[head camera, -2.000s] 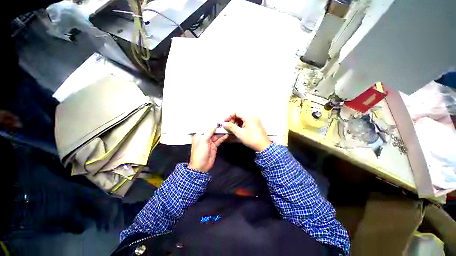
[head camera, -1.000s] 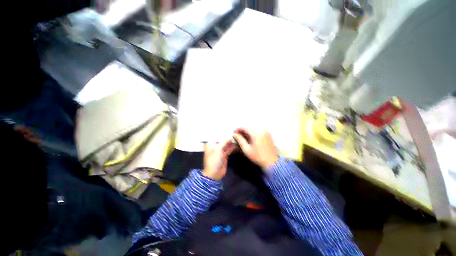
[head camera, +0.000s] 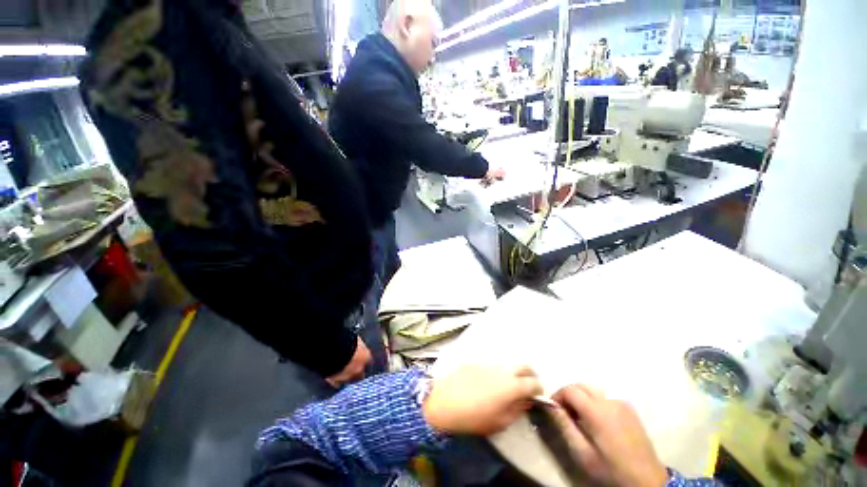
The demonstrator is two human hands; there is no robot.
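My left hand (head camera: 487,398) is at the near table edge, its fingertips pinching the edge of a pale beige fabric piece (head camera: 532,445). My right hand (head camera: 608,433) is beside it, fingers bent at the same edge; a small pale bit shows between the fingertips. The cloth lies partly on the white table (head camera: 656,285) and hangs towards my lap. A round dark-rimmed dish (head camera: 715,372) of brass-coloured bits stands right of my hands. The yellow-wrapped press base (head camera: 772,447) is at the lower right. Whether my right fingers grip the cloth is partly hidden.
Folded beige pieces (head camera: 428,328) with yellow edges lie left of the table. A person in a dark patterned jacket (head camera: 238,190) stands close at left. Another person in black (head camera: 385,124) reaches over a table behind. A sewing machine (head camera: 656,128) stands beyond.
The view has swung up and left, bringing two people and the factory floor into sight. My hands remain close together at the table edge, with the cloth now visible below them.
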